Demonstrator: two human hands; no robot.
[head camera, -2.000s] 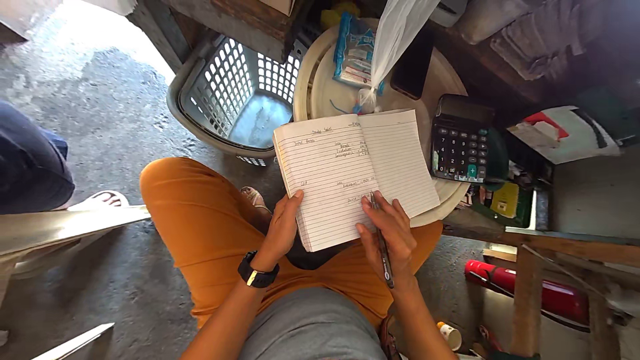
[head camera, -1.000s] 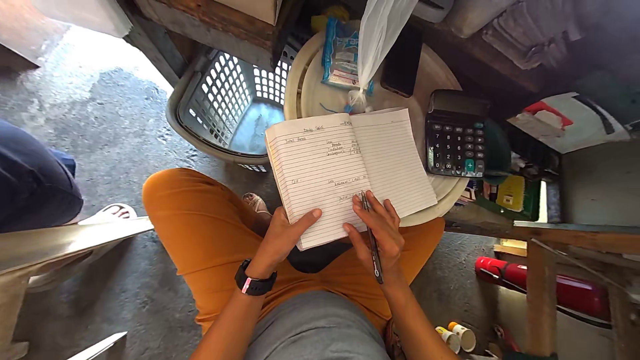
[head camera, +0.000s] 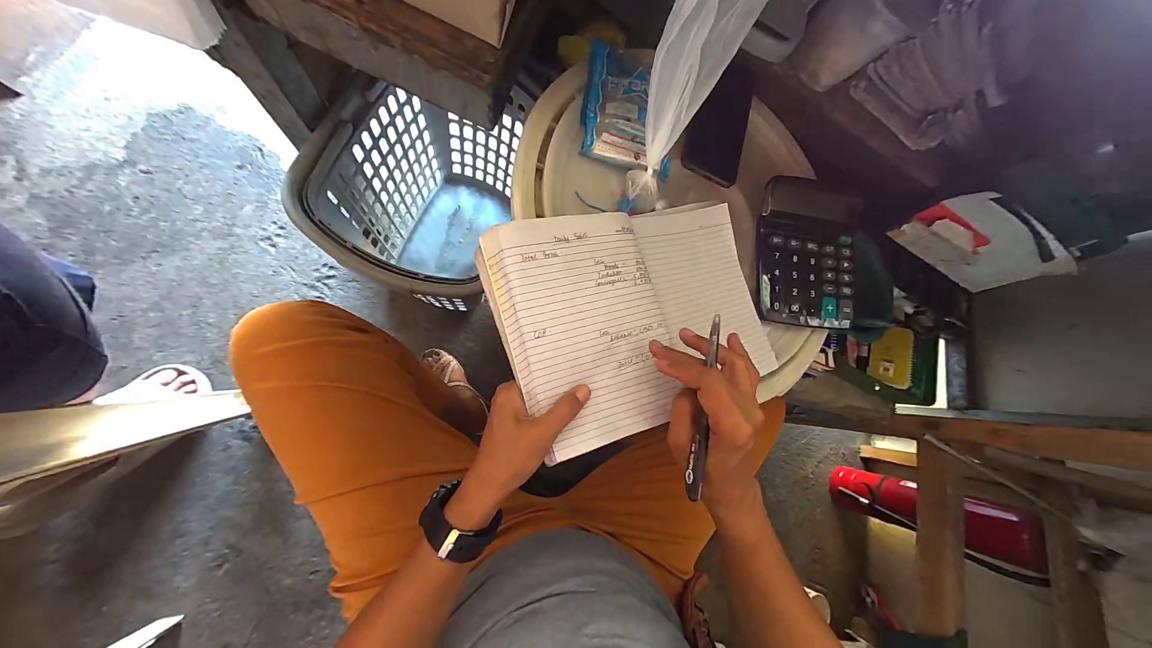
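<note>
An open lined notebook (head camera: 585, 315) with handwriting lies tilted above my lap, its upper right part over a round cream plastic stool top (head camera: 558, 153). My left hand (head camera: 531, 432) grips its lower left edge, thumb on the page. In my right hand (head camera: 720, 405) a dark pen (head camera: 700, 441) rests between the fingers, tip pointing up and away from me, over the lower right of the notebook. Right of the notebook is a black calculator (head camera: 807, 261). Behind it on the round top are a dark phone (head camera: 720, 126), a blue-edged plastic packet (head camera: 616, 108) and a knotted clear plastic bag (head camera: 688, 81).
A grey plastic laundry basket (head camera: 378, 171) stands on the concrete floor at the back left. A red cylinder (head camera: 945, 517) lies at the right behind a wooden frame (head camera: 940, 540). At the far left are a person's leg (head camera: 45, 315) and a bench edge (head camera: 117, 441).
The right hand has lifted its fingers more apart around the pen and shifted slightly right over the page. The left hand still holds the notebook's lower left edge.
</note>
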